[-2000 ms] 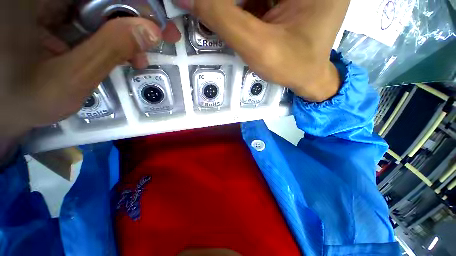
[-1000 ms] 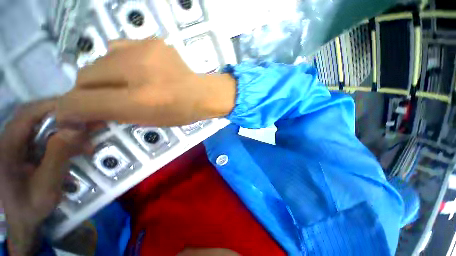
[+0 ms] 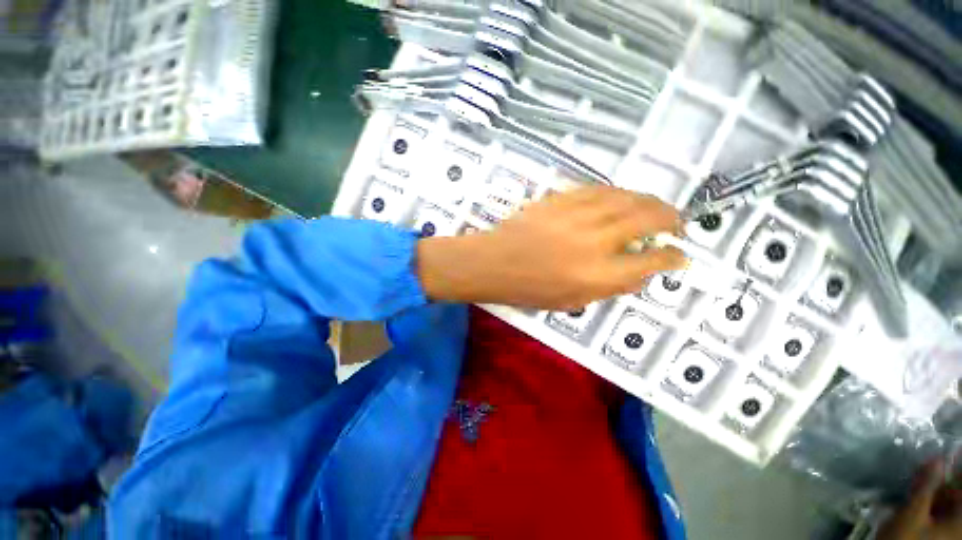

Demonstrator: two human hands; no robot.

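A white tray [image 3: 675, 406] holds rows of silver watch bodies, backs up with dark round sensor windows, such as one watch [image 3: 693, 373]. My left hand [image 3: 564, 248] reaches over the tray from the left, palm down. Its thumb and fingers are close together at the middle pockets; whether they hold anything is unclear. Bundles of pale straps [image 3: 570, 63] lie across the back of the tray, and another bundle [image 3: 844, 158] lies at the right. A dark, blurred part of a hand [image 3: 928, 506] is cut off at the lower right edge, perhaps my right hand.
A second tray stack [image 3: 137, 79] stands at the back left on the green bench top [image 3: 327, 95]. A white paper slip with a reddish mark [image 3: 928, 364] and crinkled clear plastic [image 3: 844, 427] lie right of the tray. A blue thing [image 3: 63, 432] is at the far left.
The view has swung left and shows more of the tray. My left hand has moved from the left edge over the middle pockets. My right hand has left the tray.
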